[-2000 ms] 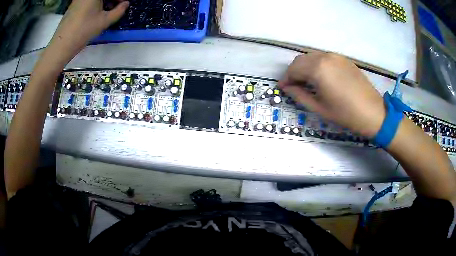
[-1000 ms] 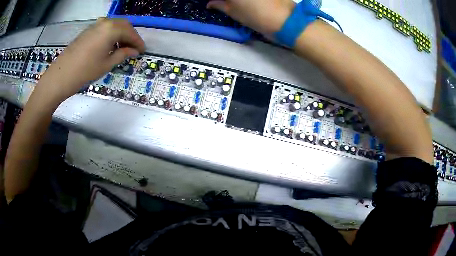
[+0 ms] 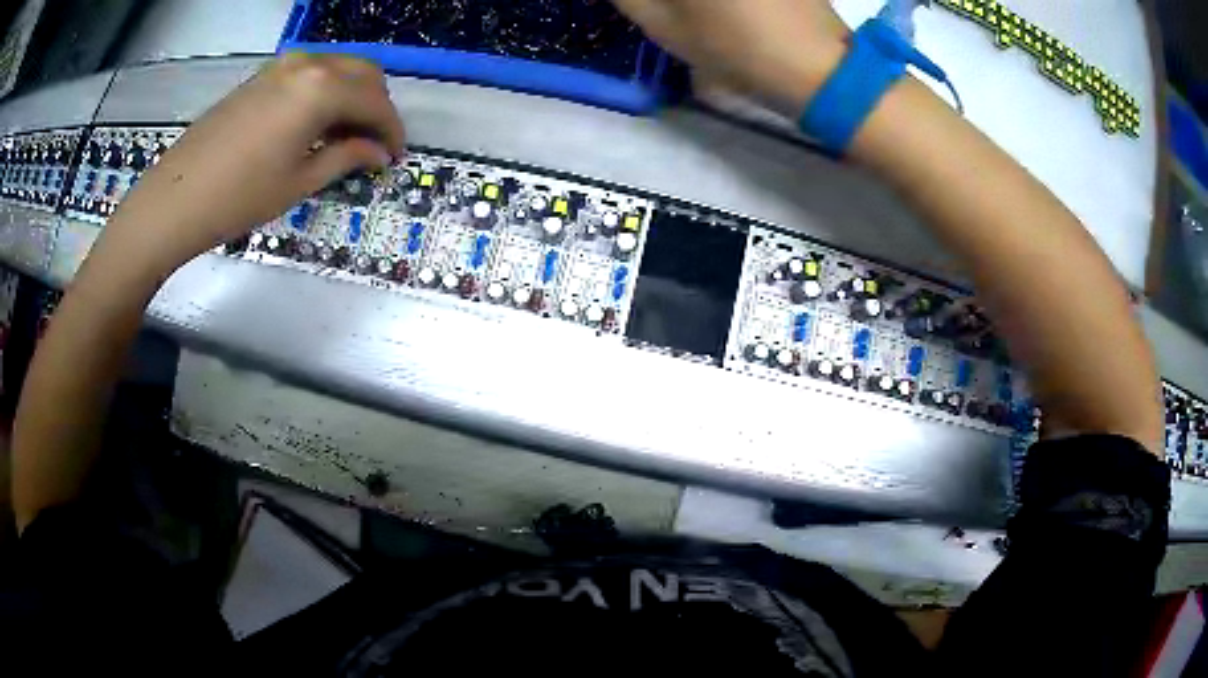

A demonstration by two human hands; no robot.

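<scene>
A white PCB panel [image 3: 444, 239] crowded with round capacitors, blue parts and yellow-topped blocks lies in front of me. My left hand [image 3: 318, 126] is over its left end, fingertips together at the upper edge; whether a small part is between them is too small to tell. My right hand [image 3: 749, 47], with a blue wrist strap [image 3: 855, 86], is at the right end of the blue bin [image 3: 503, 73] of small dark leaded parts. Its fingertips are cut off by the top edge. A second PCB panel [image 3: 881, 338] lies to the right, partly under my right forearm.
A flat black rectangle [image 3: 688, 286] fills the gap between the two panels. More boards [image 3: 80, 166] continue along the rail at far left. A white foam sheet [image 3: 1047, 172] with yellow-topped blocks [image 3: 1060, 69] is at the upper right.
My left hand went from the bin to the panel's left end, and my right hand from the right panel to the bin. The view has shifted, and the panels sit further right in it.
</scene>
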